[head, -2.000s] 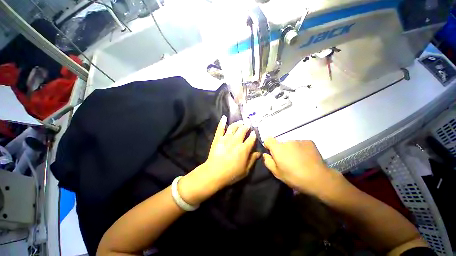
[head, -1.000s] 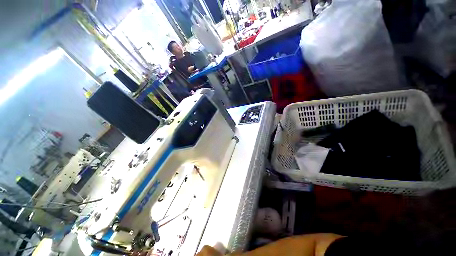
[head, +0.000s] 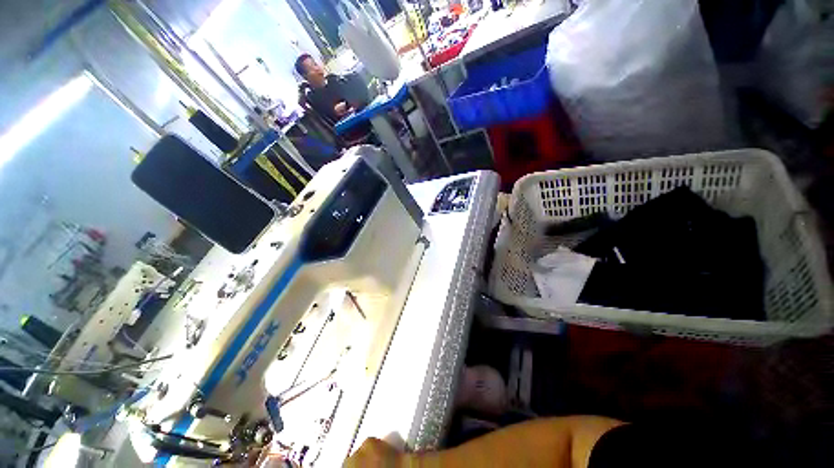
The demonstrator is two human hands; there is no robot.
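Observation:
The white JACK sewing machine (head: 315,274) with a blue stripe stands at the centre left, its needle end at the bottom edge, bright and blurred. My right hand (head: 377,453) is at the bottom edge by the front of the white table (head: 425,302), cut off by the picture's edge; its fingers and whatever they touch are hidden. My left hand is out of the picture. The garment under the needle does not show.
A white perforated basket (head: 640,327) stands right of the table, holding black cloth pieces (head: 681,260) and a white piece (head: 563,274). Behind are a blue crate (head: 498,99), a red stool (head: 526,142), a large white sack (head: 636,82) and a seated person (head: 325,91). Another machine (head: 105,315) is at left.
The view has swung from the needle and black garment to the basket on the right. My left hand has left the picture. Over the last second the scene shifted slightly left and up.

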